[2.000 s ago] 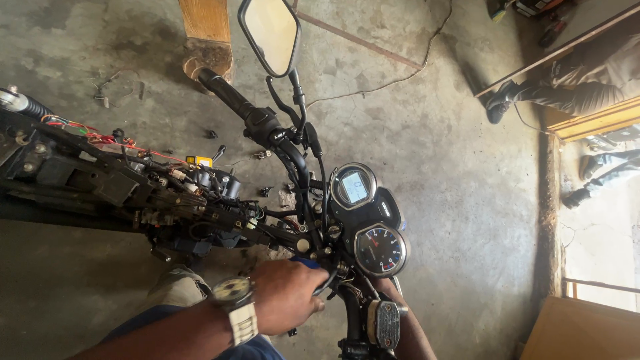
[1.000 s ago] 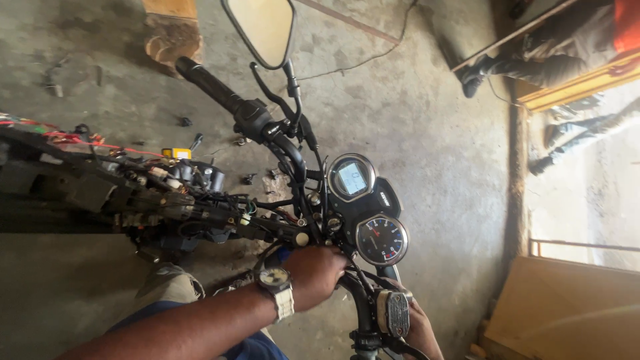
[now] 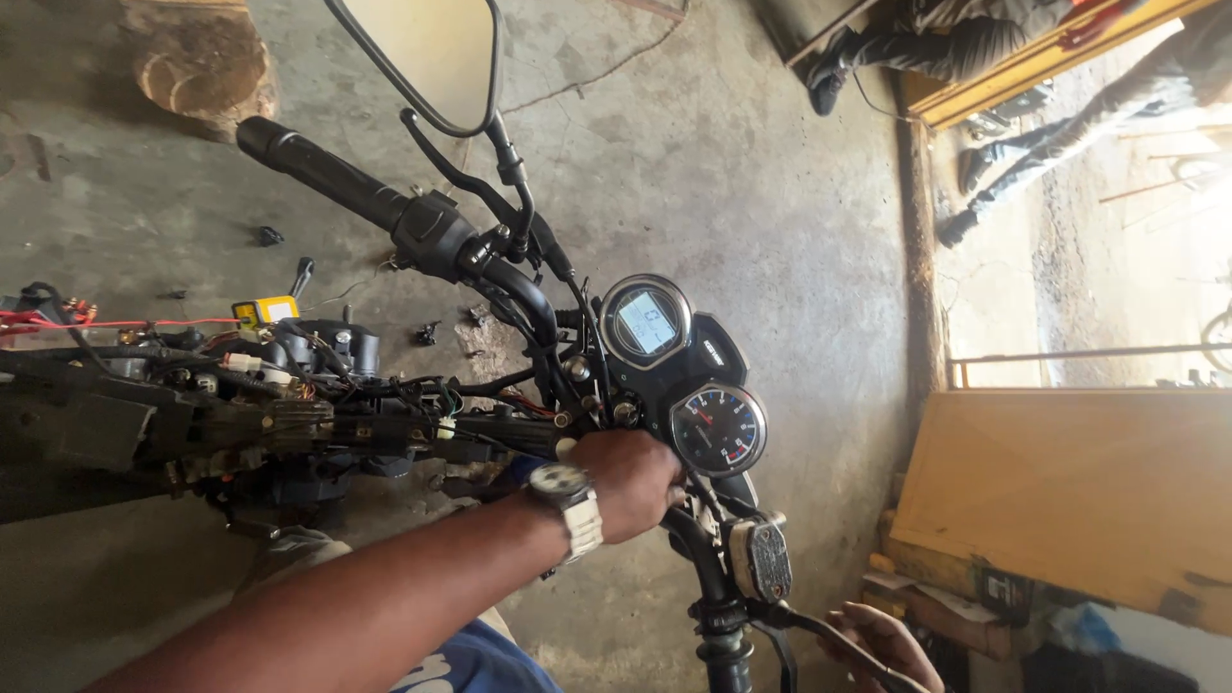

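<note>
My left hand [image 3: 630, 486], with a wristwatch [image 3: 568, 500] on the wrist, is curled over the middle of a motorcycle's handlebar [image 3: 698, 553], just below the tachometer [image 3: 719, 429]. Its fingertips and anything they hold are hidden. Low on the right, my right hand [image 3: 881, 640] is at the brake lever [image 3: 818, 626], which crosses in front of its palm; whether it grips the lever is unclear. Between the hands sits the brake fluid reservoir [image 3: 762, 560]. The round digital display [image 3: 645, 322] is lit. Exposed wiring [image 3: 279, 375] runs along the stripped frame [image 3: 96, 414].
A mirror [image 3: 433, 58] and a rubber grip [image 3: 322, 173] extend to the upper left. Behind them stands a wooden block [image 3: 197, 72]. Small dark parts [image 3: 270, 236] lie on the concrete floor. Two people's legs [image 3: 948, 53] show at upper right, above a wooden panel [image 3: 1068, 491].
My right hand has moved from behind the handlebar, beside the reservoir, outward to the brake lever. My left hand stays near the middle of the handlebar. The view has shifted closer to the gauges.
</note>
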